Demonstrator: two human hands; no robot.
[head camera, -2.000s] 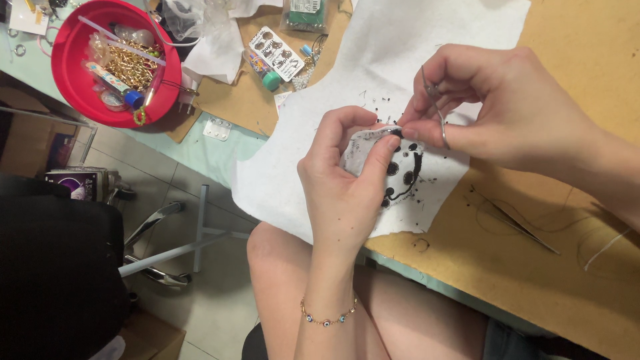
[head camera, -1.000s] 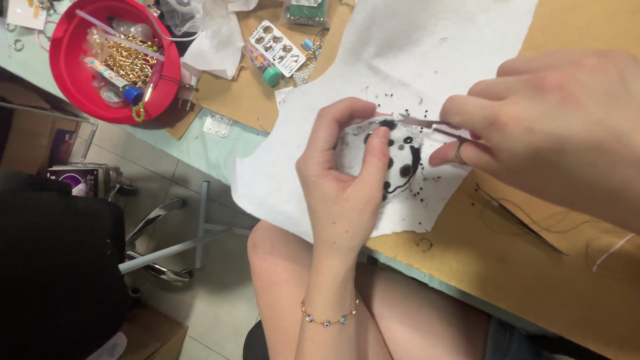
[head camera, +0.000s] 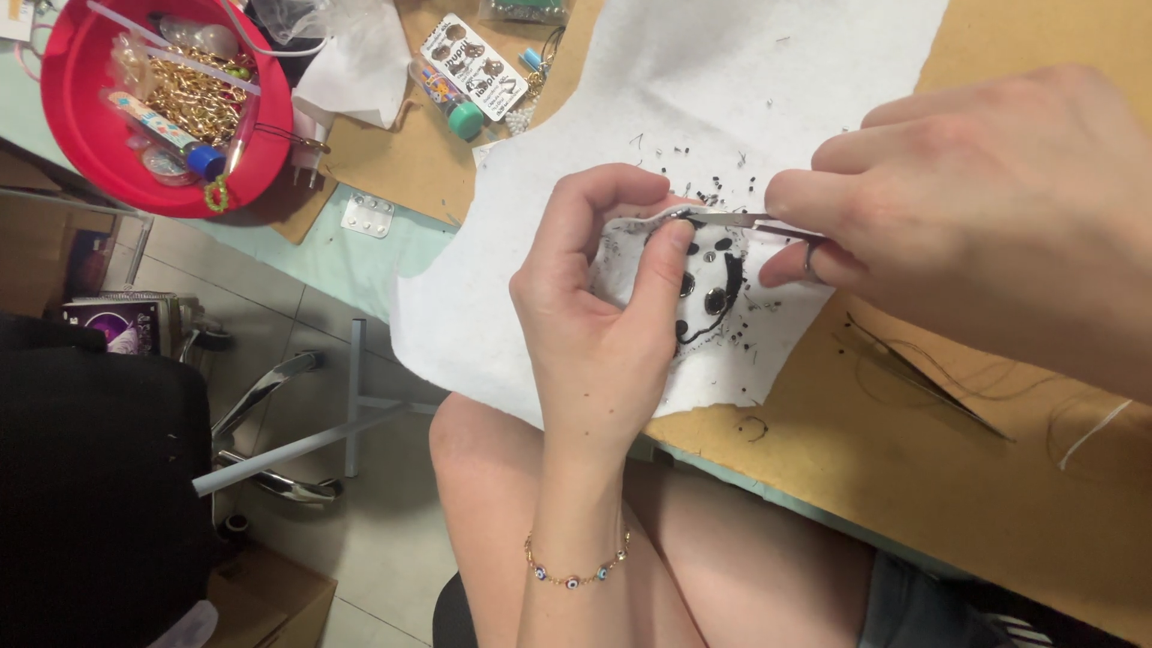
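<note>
My left hand (head camera: 607, 297) pinches a small white fabric piece (head camera: 706, 297) decorated with black beads, round dark discs and a black edge line. Its thumb presses near the top edge. From the right, my right hand (head camera: 936, 189) holds small metal scissors (head camera: 742, 220), a finger through one loop, and their blades point at the fabric's top edge beside the left thumb. Whether the tips touch the fabric is hard to tell. Beneath both hands lies a large white felt sheet (head camera: 504, 270) scattered with small black beads (head camera: 715, 184) and bits.
A red bowl (head camera: 67, 135) of gold chain and tubes stands at upper left, near a blister pack (head camera: 472, 67) and a green-capped vial (head camera: 465, 119). Tweezers (head camera: 936, 382) and loose thread (head camera: 1093, 432) lie at right. A black chair (head camera: 99, 477) stands at lower left.
Two seconds ago my right fingers were pinched close at the fabric's top edge. My right hand has since drawn back to the right and turned, and the scissor blades now show pointing left toward the fabric.
</note>
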